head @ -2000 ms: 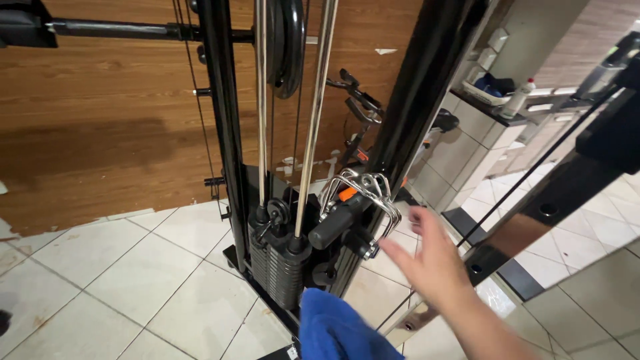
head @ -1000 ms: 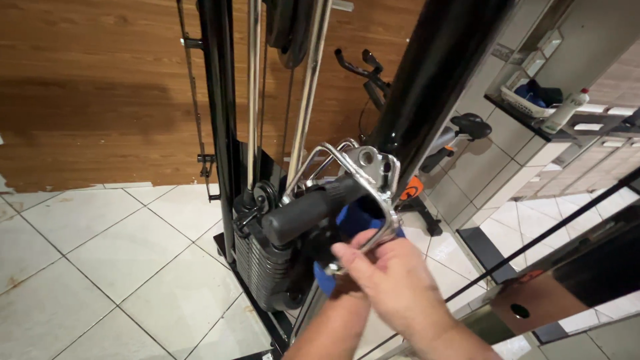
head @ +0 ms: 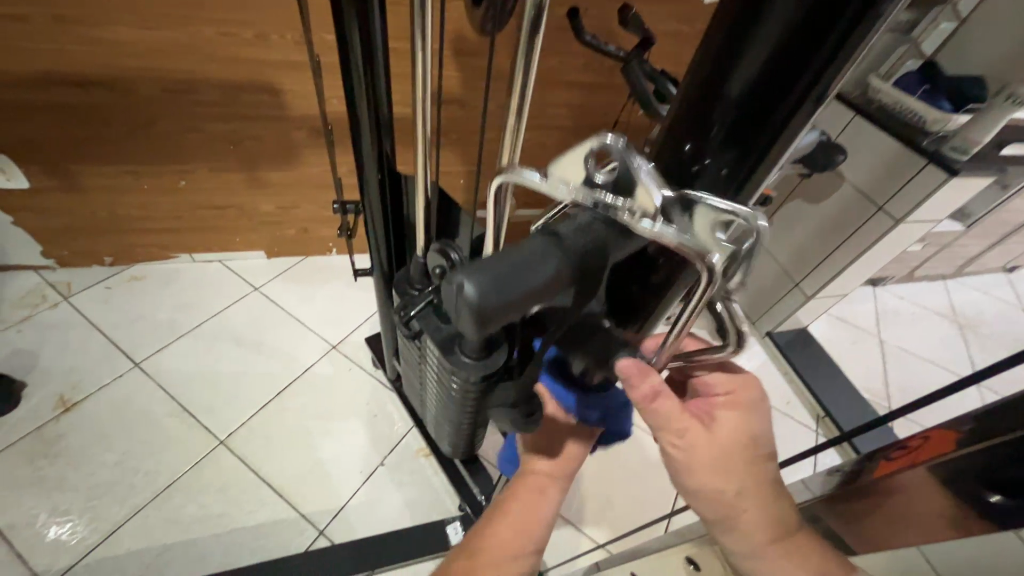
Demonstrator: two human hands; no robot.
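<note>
Chrome cable-machine handles hang with a black-gripped handle beside a thick black upright. My right hand pinches the lower end of a chrome handle between thumb and fingers. My left hand is under the black grips with a blue cloth around its fingers; its fingertips are hidden behind the black parts. To the left of the handles stands the black weight stack with its chrome guide rods.
The machine's black base rail runs low across the tiled floor. A wood-look wall panel is behind. At right are a tiled counter with a white basket, and a slanting black cable.
The right hand, apart from the handles two seconds ago, has closed on one. The left hand has moved the blue cloth up beneath the black grips. The view has moved closer.
</note>
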